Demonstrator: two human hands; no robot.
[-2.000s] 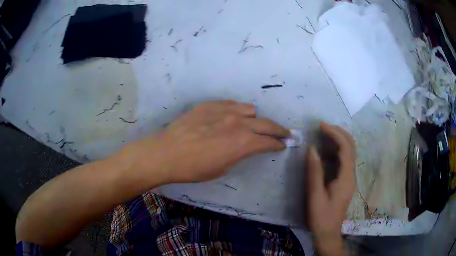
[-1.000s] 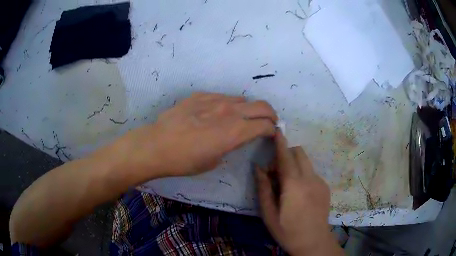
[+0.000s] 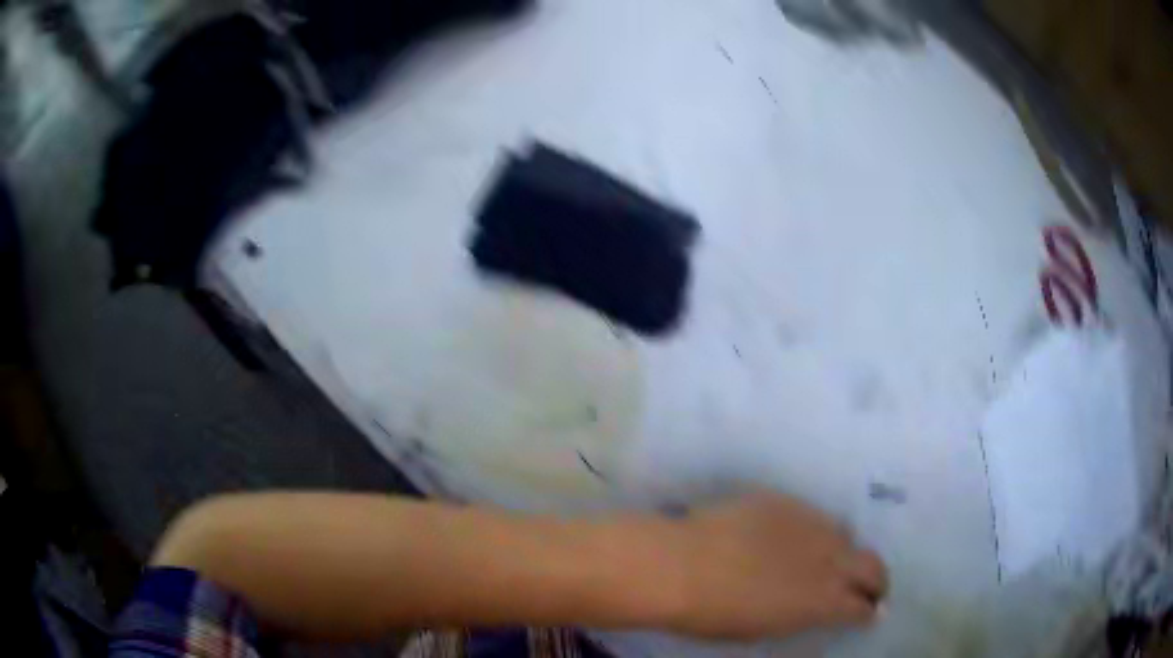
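My left hand [image 3: 785, 566] lies low in the picture on the white pressing table [image 3: 823, 219], blurred. Its fingers are bent under and point right; a tiny pale spot shows at the fingertips, and I cannot tell what it is. My right hand is not in view. The stack of dark cloth pieces [image 3: 585, 240] lies up and left of my left hand, not touched. The stack of white backing sheets [image 3: 1065, 450] lies to the right of the hand.
Red scissors handles [image 3: 1070, 275] lie at the far right above the white sheets. Large black cloth heaps [image 3: 200, 142] are at the upper left beyond the table edge. Greyish pieces [image 3: 855, 18] lie at the far edge. White offcuts [image 3: 1147, 572] are at the right rim.
The view has swung left and tilted, so the dark stack now appears nearer the middle and the scissors show. My right hand and the iron's body have left the picture.
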